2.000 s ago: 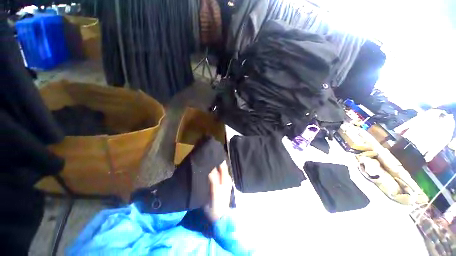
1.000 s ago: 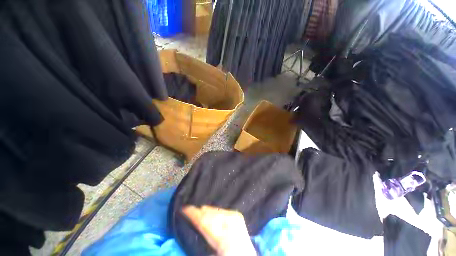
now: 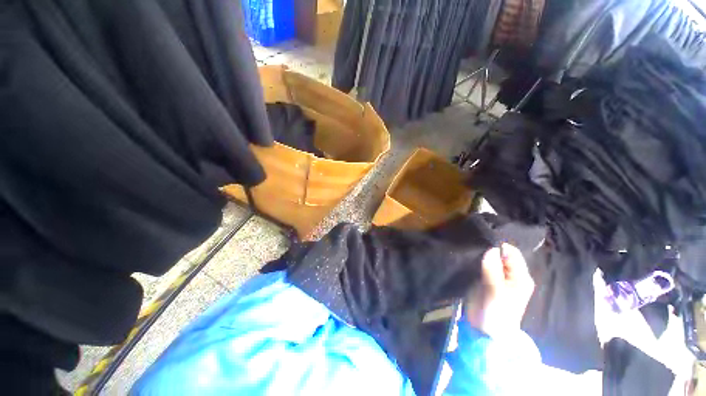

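Black trousers [image 3: 387, 267] are bunched and held up in front of the blue smock, stretching right over the table edge. My right hand [image 3: 507, 290] grips their upper right end between thumb and fingers. My left hand is not visible; the blue left sleeve [image 3: 263, 332] ends behind the cloth. Folded black trousers [image 3: 561, 309] lie on the white table just beyond my right hand. Another folded dark piece [image 3: 635, 370] lies at the lower right.
A large rumpled black garment pile [image 3: 619, 147] covers the right. A purple bottle [image 3: 639, 292] lies beside it. Brown cartons [image 3: 310, 182] stand on the speckled floor. Dark cloth [image 3: 101, 155] hangs close at left. Pleated dark garments [image 3: 402, 62] hang behind, and a blue bin [image 3: 271, 19] is further back.
The view has swung left and down. The trousers have gone from a rounded bundle to a stretched shape reaching right. The visible hand is now at their right end.
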